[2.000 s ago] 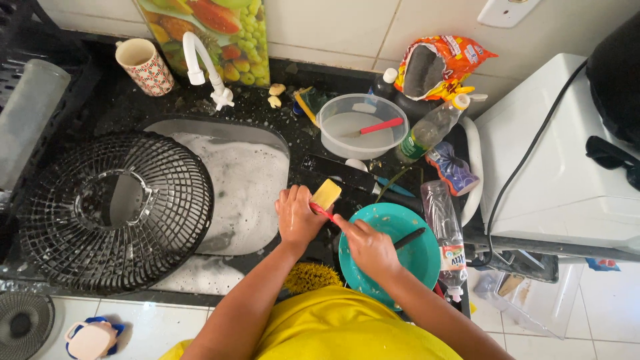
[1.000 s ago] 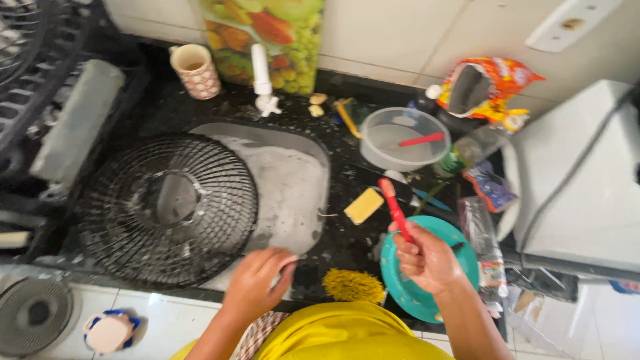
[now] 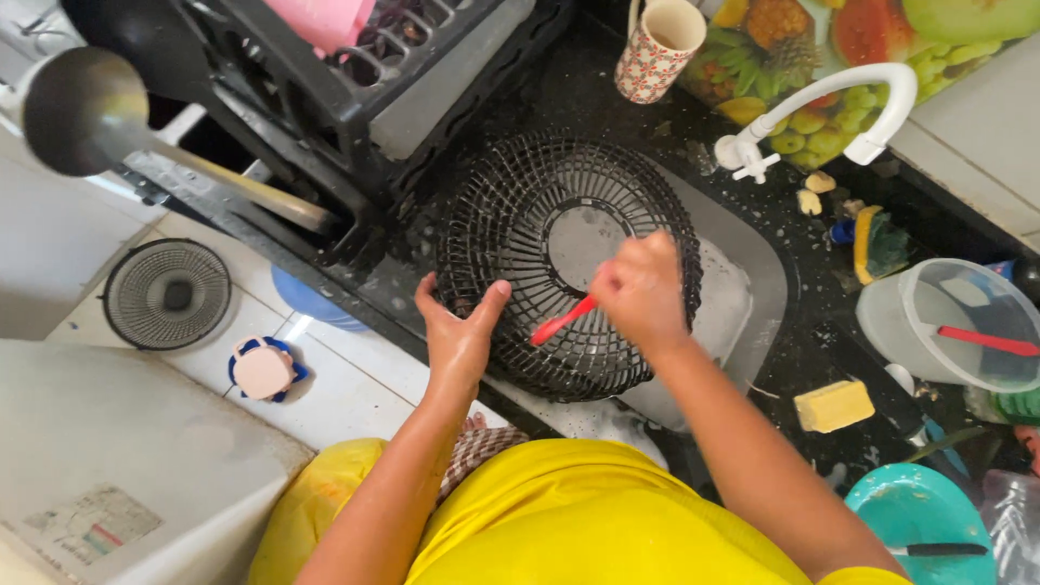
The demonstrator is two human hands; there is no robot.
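A round black plastic fan grille (image 3: 520,236) lies over the left part of the steel sink (image 3: 768,280). My right hand (image 3: 646,292) is closed around a red toothbrush-like brush (image 3: 565,321), whose far end points down-left over the grille's ribs; the bristles cannot be made out. My left hand (image 3: 463,337) is at the grille's near-left rim, thumb and fingers spread around the edge. It appears to steady the rim, though the contact is partly hidden. Foamy water (image 3: 719,301) shows in the sink to the right of the grille. The white faucet (image 3: 821,97) stands behind.
A black dish rack (image 3: 349,122) with a ladle (image 3: 89,114) stands left. A patterned mug (image 3: 658,49) is at the back. Right are a yellow soap bar (image 3: 834,406), a clear tub (image 3: 951,325) and a teal bowl (image 3: 922,520). Another round grille (image 3: 166,294) is on the floor.
My right hand has moved left with the red brush, from above the teal bowl to over the grille. My left hand has come to the grille's rim. The view has swung left.
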